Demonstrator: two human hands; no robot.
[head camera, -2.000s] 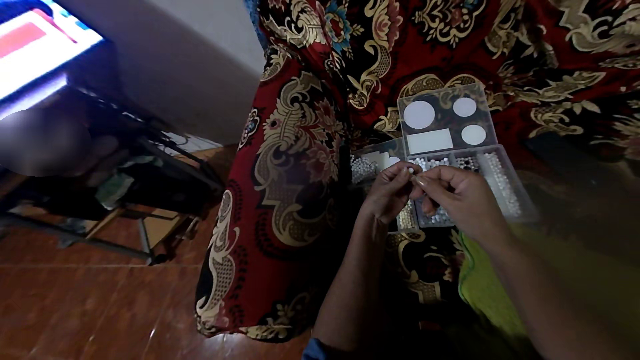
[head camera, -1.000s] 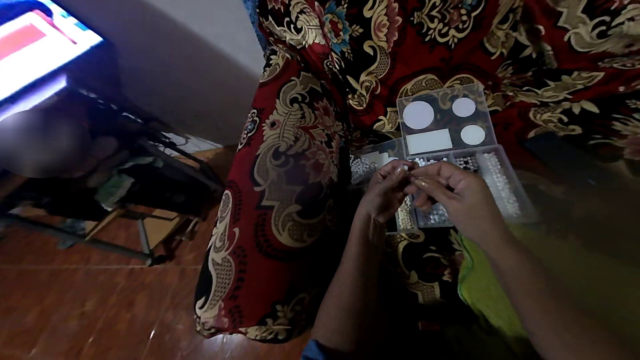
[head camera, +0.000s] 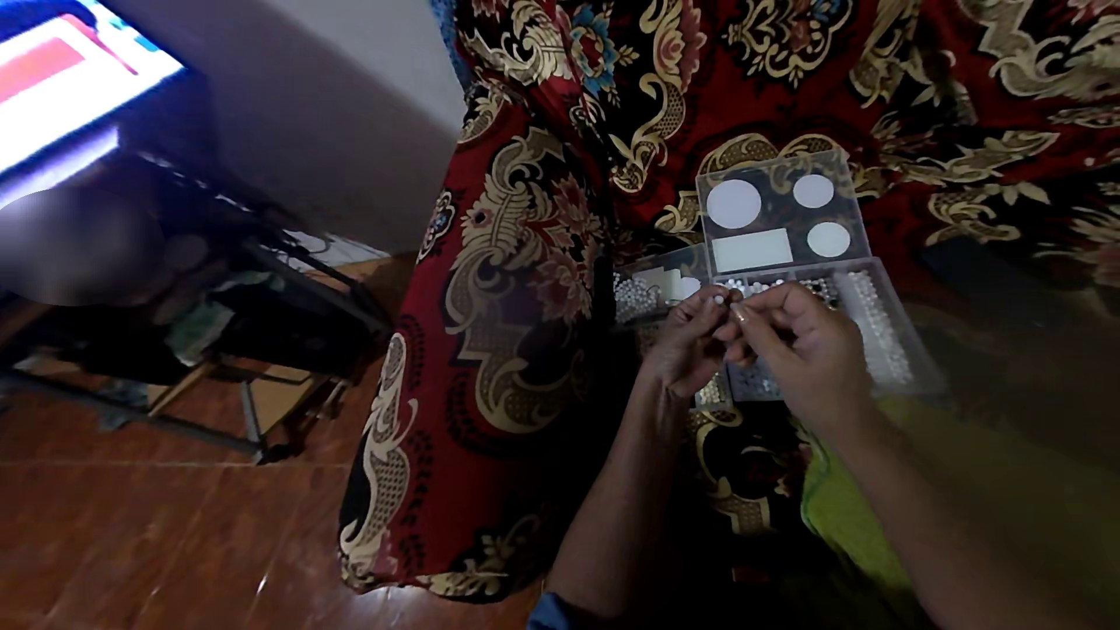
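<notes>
My left hand (head camera: 687, 343) pinches a small white bead (head camera: 719, 299) between thumb and forefinger. Close against it on the right, the thumb and forefinger of my right hand (head camera: 801, 346) are pinched together; whether something thin lies between them is too small to tell. Both hands are over a clear plastic compartment box (head camera: 892, 337) filled with white and pale beads. Its raised lid (head camera: 779, 210) bears white round and rectangular labels. Left of my left hand lies another tray of beads (head camera: 634, 296) with pale pieces in it. My hands hide part of the box.
The boxes rest on a seat covered in red, black and gold patterned cloth (head camera: 542, 262). A green cloth (head camera: 849, 490) lies below my right forearm. A dark flat object (head camera: 980, 267) is right of the box. At the left stand a metal-framed rack (head camera: 254, 420) and a lit screen (head camera: 70, 79).
The fingers of my right hand have shifted slightly beside the left fingertips. Both hands stay close together over the box.
</notes>
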